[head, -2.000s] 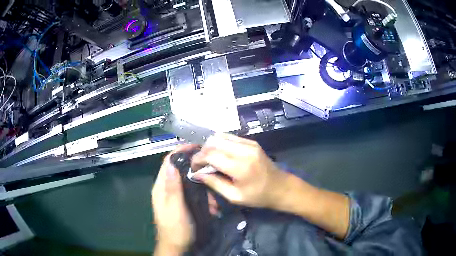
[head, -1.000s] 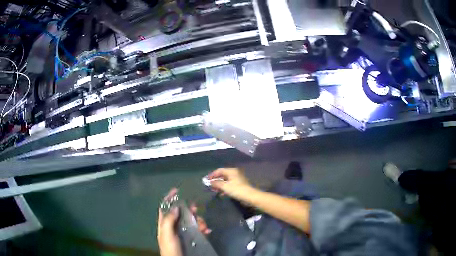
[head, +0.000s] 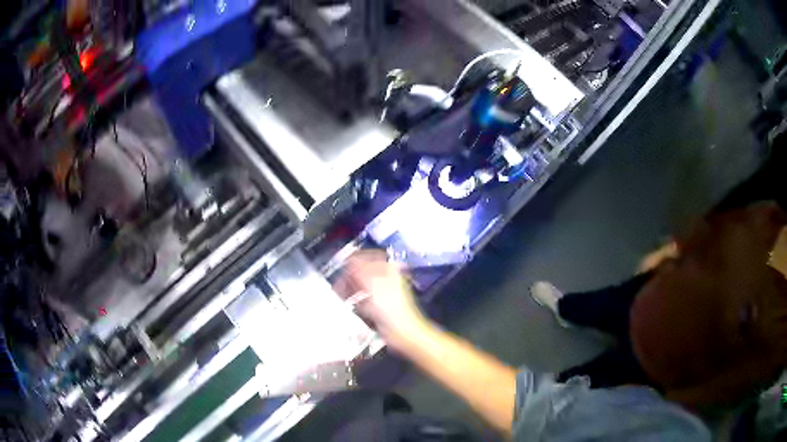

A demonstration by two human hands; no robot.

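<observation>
My right hand (head: 373,280) reaches over the machine, at the right edge of the bright metal plates (head: 298,315). It is blurred; a small pale thing shows at its fingers, and I cannot tell whether it is gripped. A fixture plate (head: 311,377) with small screw dots lies at the near end of the bright plates. My left hand is out of the picture, and so is the fixture plate it held.
A dark ring light (head: 455,183) glares over a white plate right of my hand. A blue housing (head: 185,65) stands at the upper left. Conveyor rails (head: 211,414) run to the lower left. Another person (head: 708,315) is at the right, beside the machine.
The view has turned and shifted toward the ring light. My right hand has moved from above my lap to over the machine. My left hand and its fixture plate have left the picture.
</observation>
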